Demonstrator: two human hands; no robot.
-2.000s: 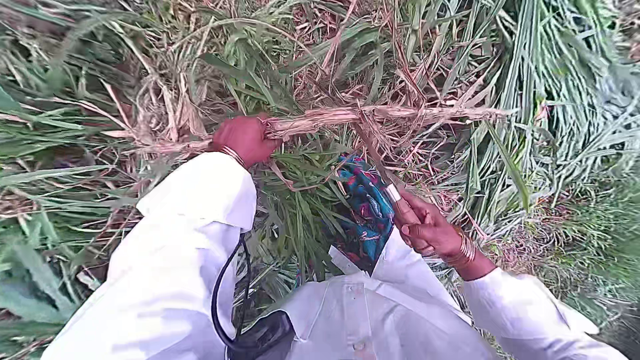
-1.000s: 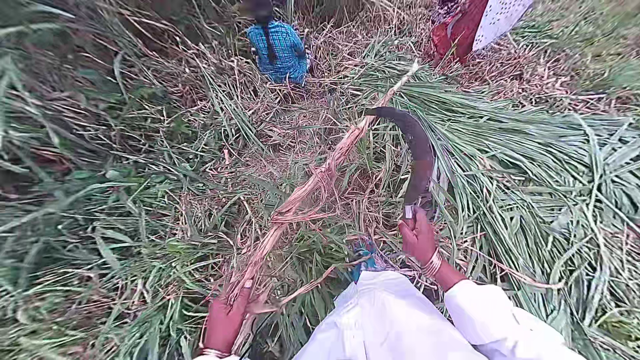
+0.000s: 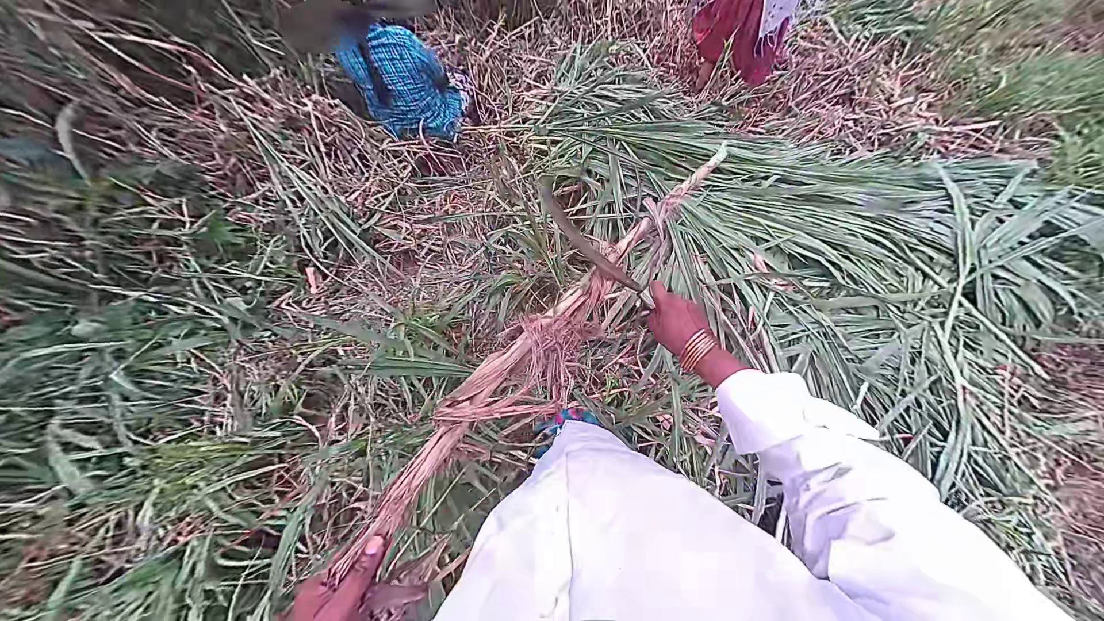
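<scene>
My left hand (image 3: pixel 341 591), at the bottom edge, grips the lower end of a long stalk wrapped in dry leaves (image 3: pixel 487 375). The stalk runs diagonally up to the right, its pale tip (image 3: pixel 711 159) over cut green grass. My right hand (image 3: pixel 677 319), with bangles at the wrist, is closed on the handle of a sickle (image 3: pixel 578 237); the handle is mostly hidden by the fingers. The curved blade points up and to the left and crosses over the stalk. Loose dry leaves hang from the stalk's middle.
A thick layer of long cut green grass (image 3: pixel 862 233) lies to the right. A person in a blue checked top (image 3: pixel 410 82) is low to the ground at the upper left. Another person's red garment (image 3: pixel 742 39) shows at the top. Tangled grass and dry stems (image 3: pixel 216 345) cover the left.
The sickle has swung from curving up on the stalk's right side to lying across it, pointing left. Since the earliest frame the view has shifted widely, bringing both people in.
</scene>
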